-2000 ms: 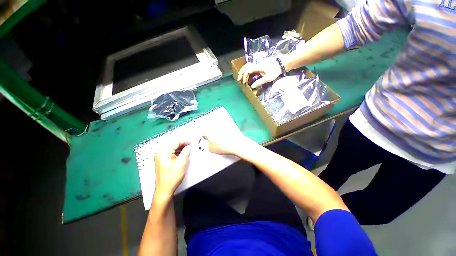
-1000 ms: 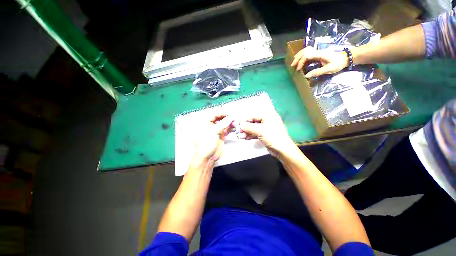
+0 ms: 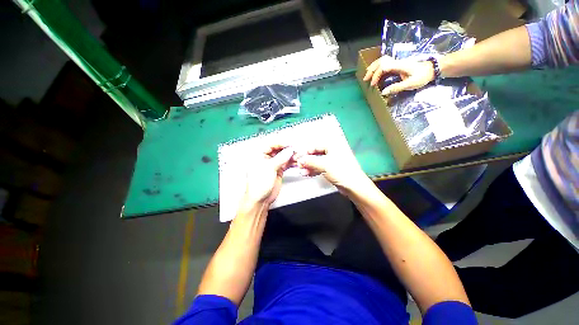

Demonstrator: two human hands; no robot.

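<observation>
A white spiral-bound notebook (image 3: 238, 190) lies on the green bench near its front edge, its wire edge on the far side. My left hand (image 3: 265, 172) and my right hand (image 3: 329, 166) are over the notebook, fingertips meeting near its middle. The fingertips of both hands are pinched together. A very small part seems to be between them, but it is too small and blurred to make out. A clear poly bag with dark contents (image 3: 270, 103) lies beyond the notebook.
White frames (image 3: 260, 73) are stacked at the back. An open carton (image 3: 388, 134) with shiny labelled bags (image 3: 444, 120) stands at right. Another person's hand (image 3: 406, 75) reaches into it. A green post (image 3: 95, 63) rises at the left. The green bench (image 3: 174, 162) has dark stains.
My view has shifted, moving the bench rightward in the picture since the first frame. My hands were apart with small dark specks between them; now the fingertips meet.
</observation>
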